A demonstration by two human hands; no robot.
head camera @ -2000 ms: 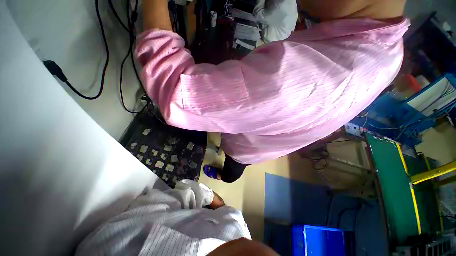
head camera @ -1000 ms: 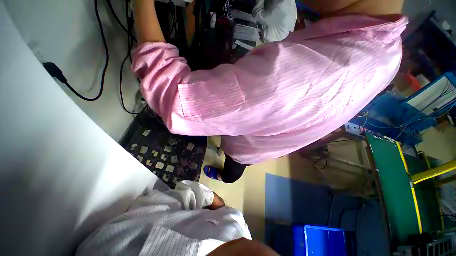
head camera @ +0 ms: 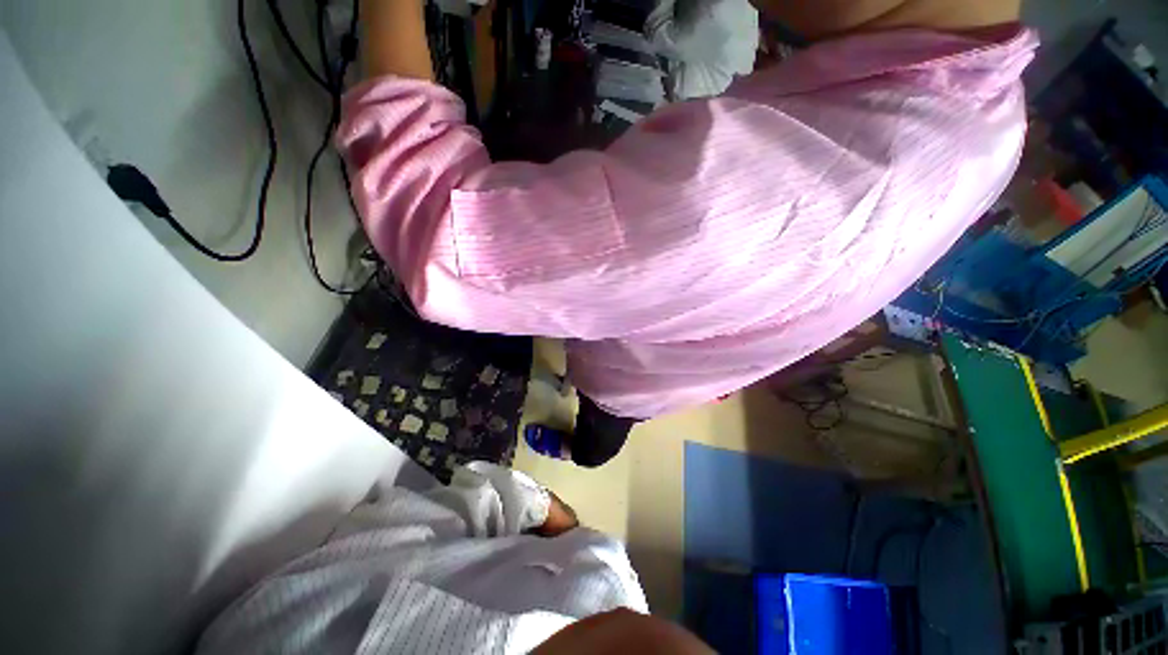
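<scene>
A white striped sleeve comes in from the bottom left. A small part of a hand, seemingly my left hand (head camera: 559, 516), shows past its cuff; its fingers are hidden. My right hand cannot be made out. A patch of bare skin at the bottom edge is too cut off to name. In front of me a person in a pink striped smock (head camera: 717, 218) leans across, one forearm reaching to dark, cluttered equipment (head camera: 544, 90) at the top. That person's hand is out of frame. A black tray (head camera: 416, 390) with pale small pieces lies below the pink sleeve.
A white curved surface (head camera: 167, 422) fills the left. A black plug (head camera: 135, 188) and cables hang on the wall. A blue bin (head camera: 826, 614) is on the floor at the bottom. A green-topped bench (head camera: 1025, 486) with yellow edging stands right. A shoe (head camera: 547, 441) shows below the pink smock.
The pink-sleeved forearm moved slightly down, then back up towards the top edge. The white sleeve and the hand at its cuff have hardly moved.
</scene>
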